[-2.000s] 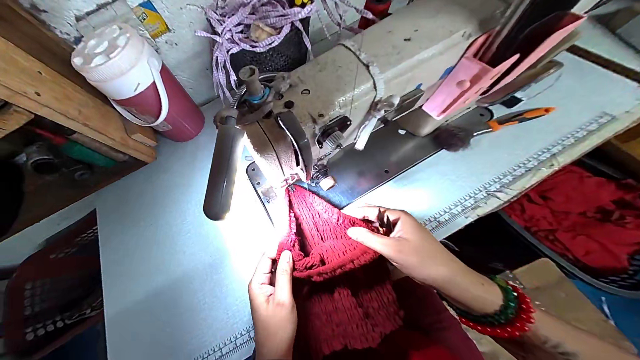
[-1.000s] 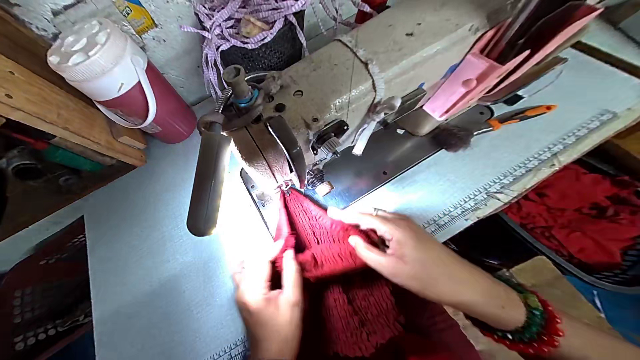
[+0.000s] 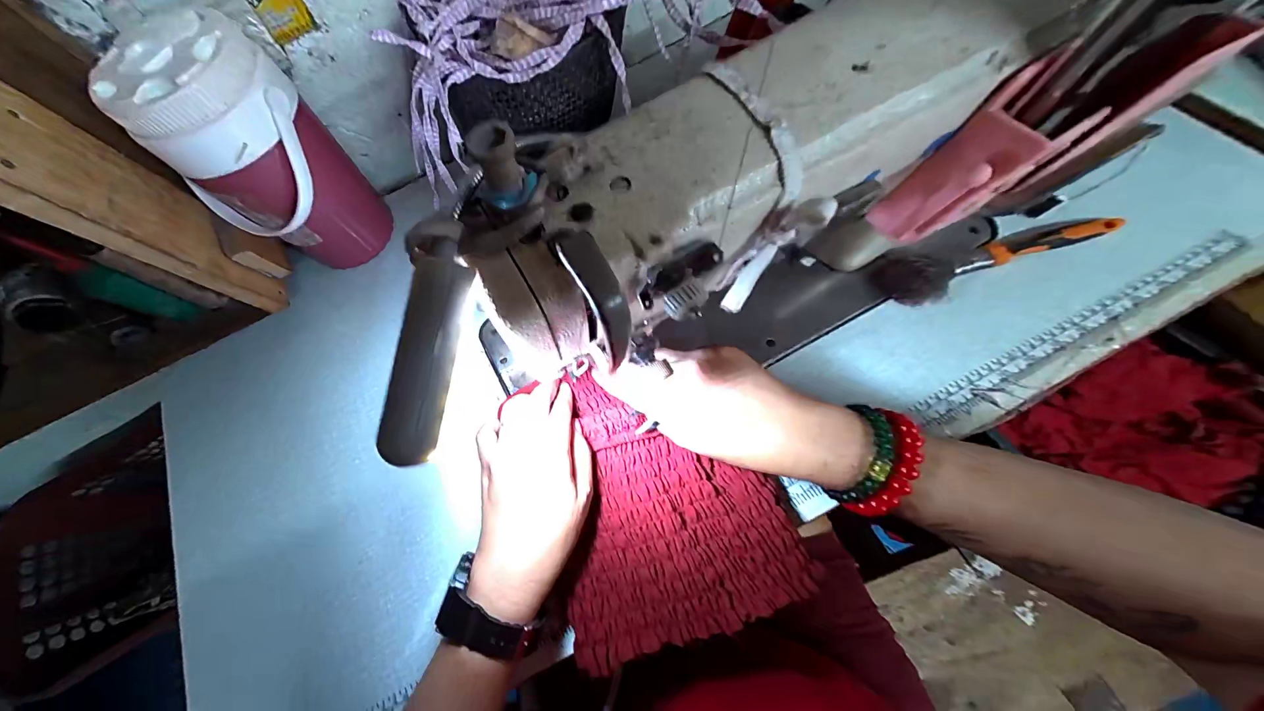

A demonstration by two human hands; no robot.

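Note:
A sewing machine (image 3: pixel 553 286) with a bright lamp (image 3: pixel 425 365) on its left side stands over the table. Red shirred fabric (image 3: pixel 681 543) runs from the needle area down over the table's front edge. My left hand (image 3: pixel 533 474) grips the fabric's left edge close below the needle area. On the other side, my right hand (image 3: pixel 716 405) is at the fabric's upper right, beside the presser foot area; glare washes out its fingertips, and its hold cannot be told. The needle itself is hidden by the machine head and the glare.
A maroon and white jug (image 3: pixel 296 178) stands at the back left by a wooden shelf (image 3: pixel 118 197). Purple checked strips (image 3: pixel 474 59) hang over a black basket. A pink holder (image 3: pixel 963 173), an orange-handled tool (image 3: pixel 1057 237) and a measuring tape (image 3: pixel 1086 316) lie right. Red cloth (image 3: pixel 1136 425) sits lower right.
Both hands have moved up to the needle area; earlier they held the fabric lower down, stretched between them. The gathered fabric edge has gone up, and more shirred cloth shows below my hands.

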